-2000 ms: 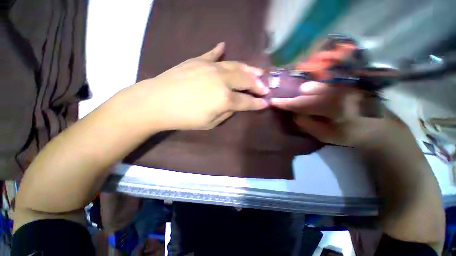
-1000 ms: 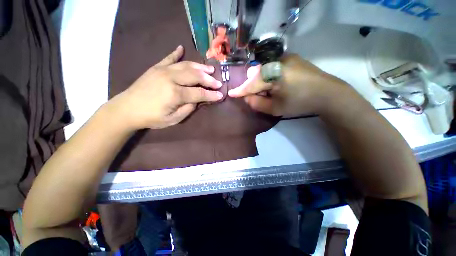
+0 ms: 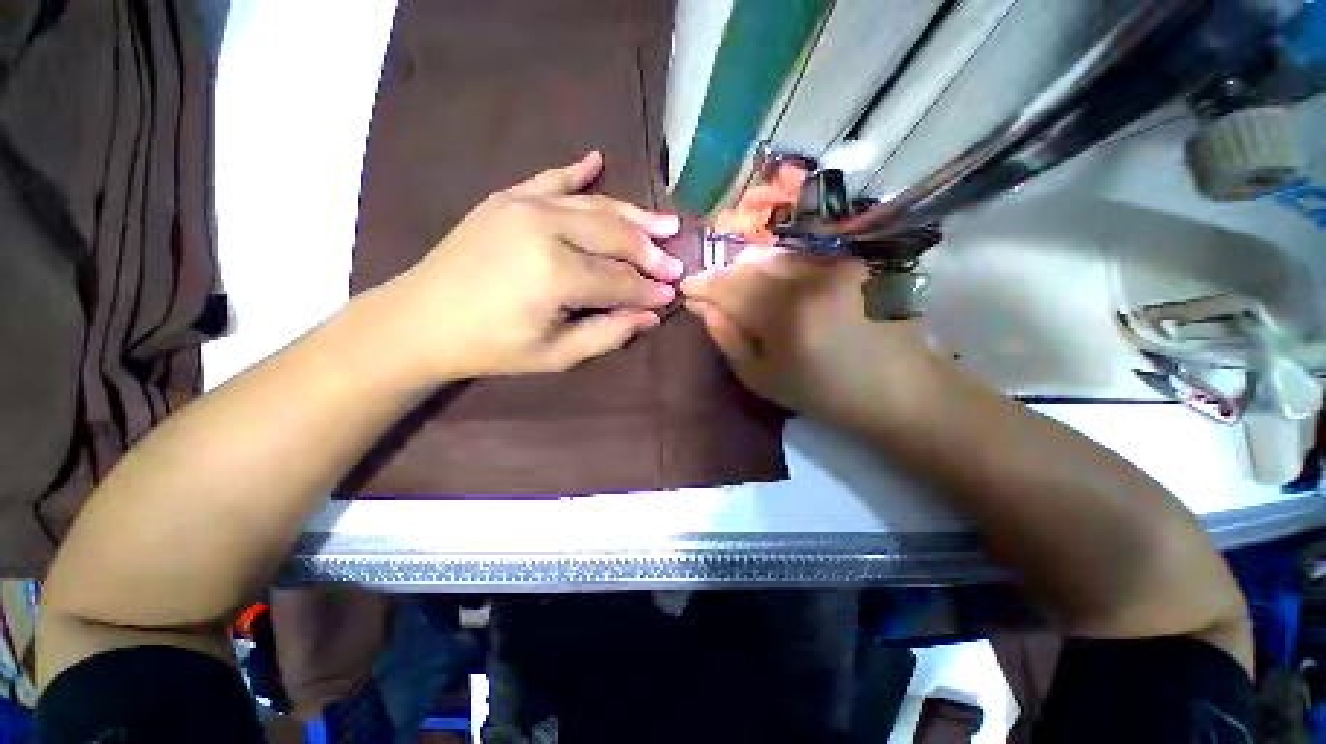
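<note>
A brown garment panel (image 3: 509,102) lies flat under both hands, with a thin seam line running toward the presser foot (image 3: 713,250). My left hand (image 3: 560,276) rests on the panel left of the foot, fingers spread and pressing the cloth. My right hand (image 3: 778,313) is just right of the foot, its fingertips low on the cloth and almost touching the left fingertips. The machine head partly covers it, and whether it pinches the cloth cannot be seen. An orange-red tuft (image 3: 768,201) hangs by the needle bar. The needle tip is not clear.
Stacked brown cut pieces (image 3: 87,262) hang at the left. The white machine head with a green strip (image 3: 749,95) fills the upper right. Snips (image 3: 1192,390) and a pale holder (image 3: 1280,422) lie at the right. A ruler tape (image 3: 625,564) runs along the table's front edge.
The view has shifted and tilted, so the machine head looks larger and slanted. Both hands stay beside the foot. The right hand's fingers are closer together and lie lower than before.
</note>
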